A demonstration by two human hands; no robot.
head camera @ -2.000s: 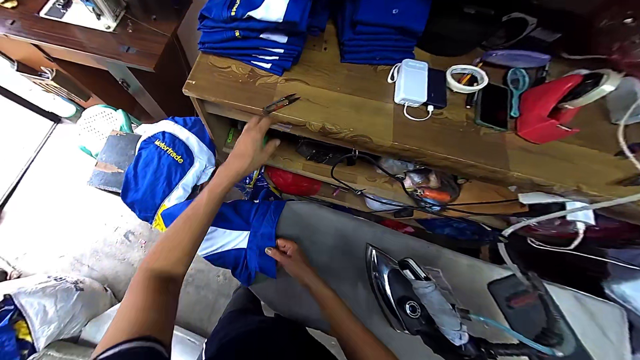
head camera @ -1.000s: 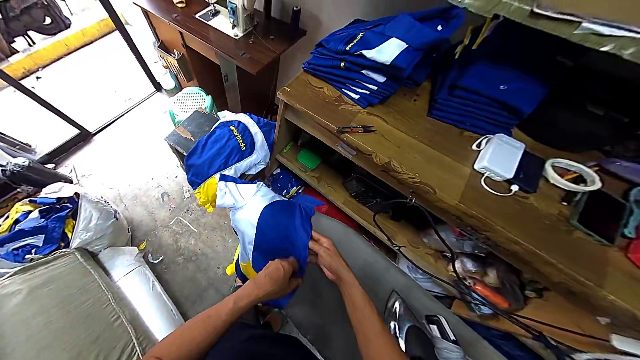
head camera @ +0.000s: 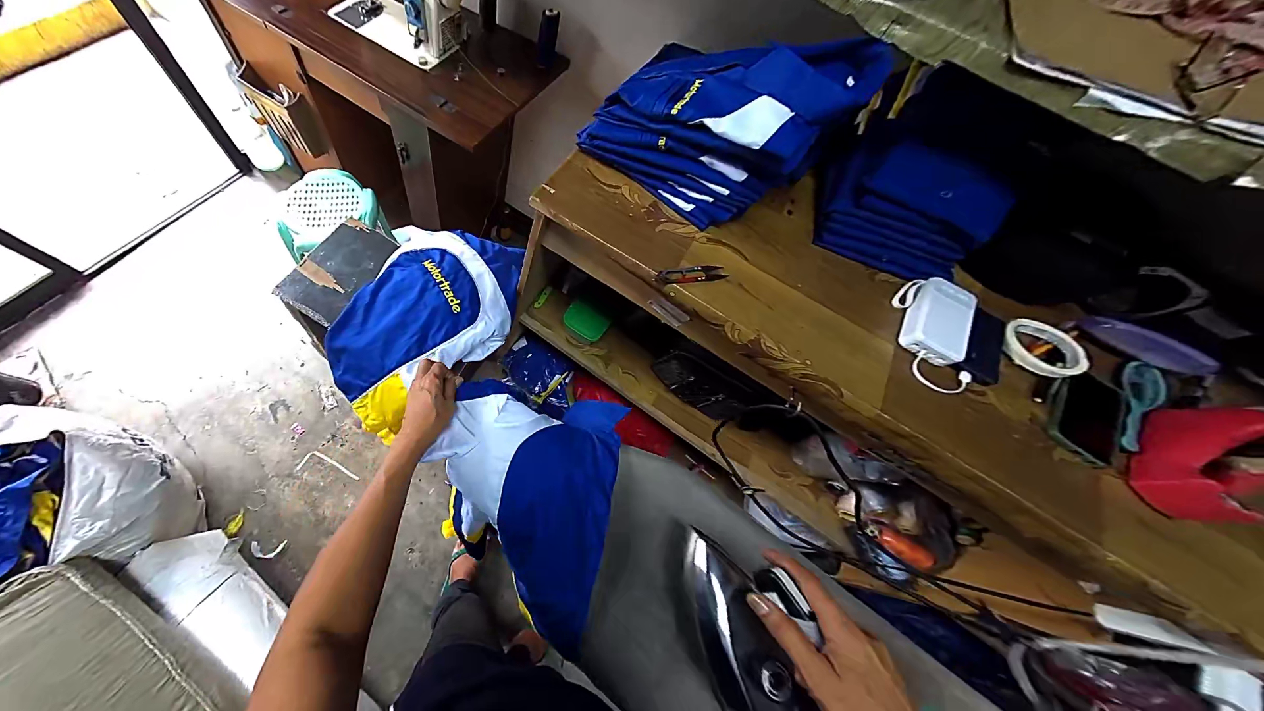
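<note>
A blue, white and yellow garment point(head camera: 558, 513) lies over the narrow end of the grey ironing board point(head camera: 647, 553) and hangs off it. My left hand point(head camera: 431, 403) grips its white fabric at the left, close to embroidered blue cloth point(head camera: 390, 321) draped over a dark box. On the right, my right hand point(head camera: 825, 642) is around the handle of an electric iron point(head camera: 721, 612), which rests on the board to the right of the garment. Part of that hand is cut off by the lower edge.
Beyond the board, a wooden shelf unit point(head camera: 780, 316) carries folded blue garments point(head camera: 731, 118), thread snips point(head camera: 691, 275), a white power bank point(head camera: 938, 321) and a tape roll point(head camera: 1045, 348). Black cords hang along its front. A stuffed sack point(head camera: 138, 484) stands at left, a sewing machine point(head camera: 425, 30) behind.
Both hands were together on the garment one second ago. My left hand has moved left along it; my right hand has let go of the cloth and taken hold of the iron.
</note>
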